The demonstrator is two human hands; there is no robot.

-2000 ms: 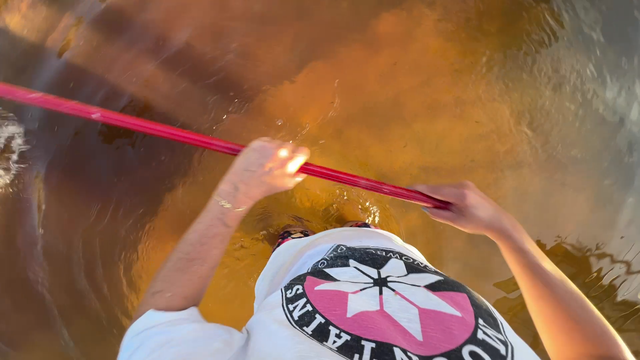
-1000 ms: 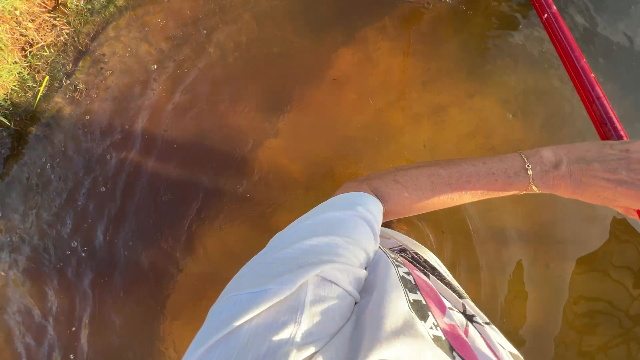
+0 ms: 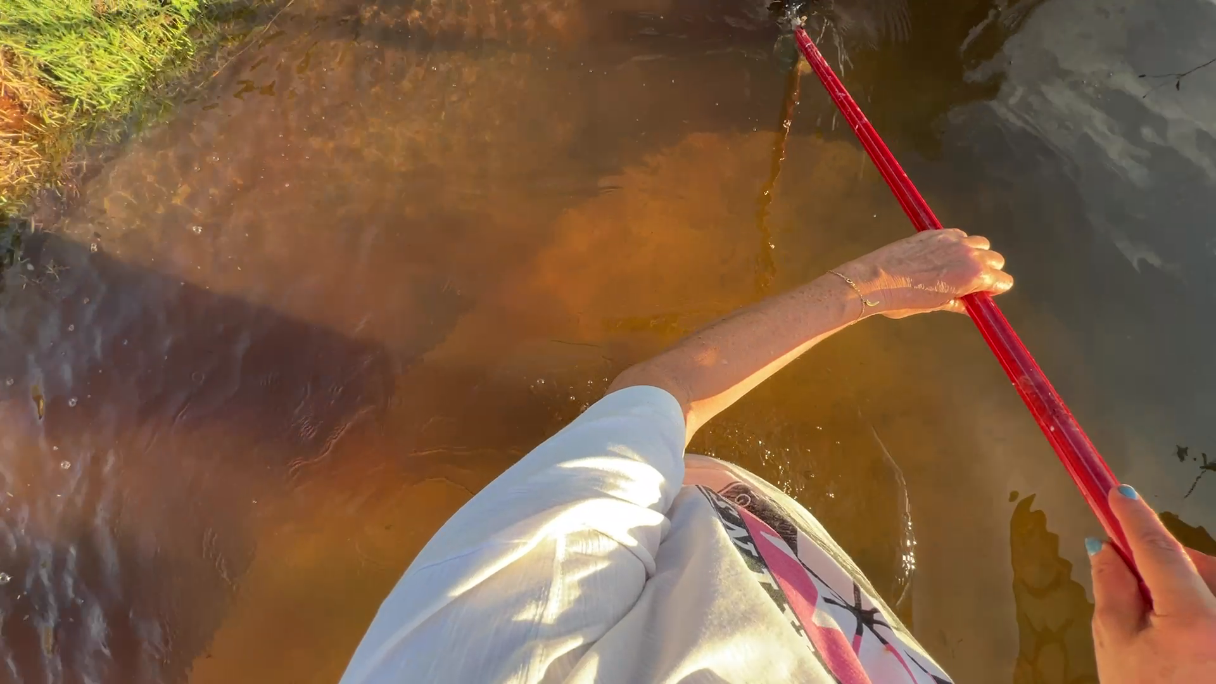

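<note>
A long red pole point(image 3: 1040, 394) slants from the lower right to the top, where its far end meets the water amid a small splash. Whatever is fixed to that end is hidden. My left hand point(image 3: 940, 271), with a thin bracelet at the wrist, is wrapped around the pole about midway along its visible length. Near the pole's lower end, my right hand point(image 3: 1154, 589) grips it, its painted thumb and finger nails showing at the right edge. My left arm reaches across in front of my white printed shirt point(image 3: 570, 541).
Shallow, murky brown water point(image 3: 456, 266) surrounds me, with ripples and a dark shadow at the left. A grassy bank point(image 3: 85, 66) rises at the upper left. Thin twigs point(image 3: 1199, 470) show at the right edge, near dark reflections.
Two seconds ago the pole pointed to the left across me; now it points up, its far end in the water. My left hand has moved to the right, and the grassy bank has come into view.
</note>
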